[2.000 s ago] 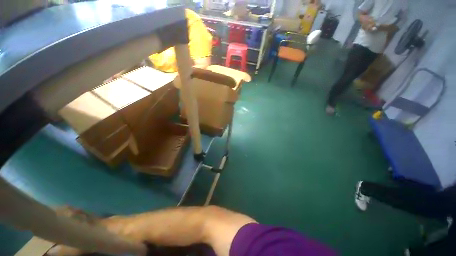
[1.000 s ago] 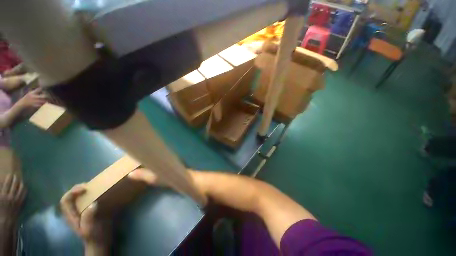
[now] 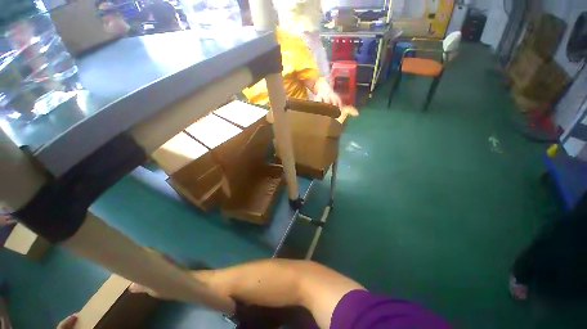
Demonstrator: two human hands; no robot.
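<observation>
A plain brown carton (image 3: 103, 302) lies at the bottom left edge, cut off by the picture. My right hand (image 3: 145, 290) is at its far right end, partly hidden behind a cream pipe; my bare forearm and purple sleeve reach in from the bottom right. My left hand (image 3: 68, 321) shows only as fingertips at the carton's left side, on the bottom edge. The carton is between both hands, its top face pale and its side dark.
Cream pipe frame (image 3: 283, 135) and grey-edged shelf (image 3: 161, 58) stand close. Beyond are closed boxes (image 3: 186, 151), an open mailer box (image 3: 257, 199) and a shipping carton (image 3: 309, 141), with a yellow-clad person's hand (image 3: 328, 94) at its flaps. Another carton (image 3: 22, 239) is at left.
The view has swung right and up since one second ago, so the held carton and my hands sit lower left, partly cut off. The yellow-clad person's hand now shows at the shipping carton.
</observation>
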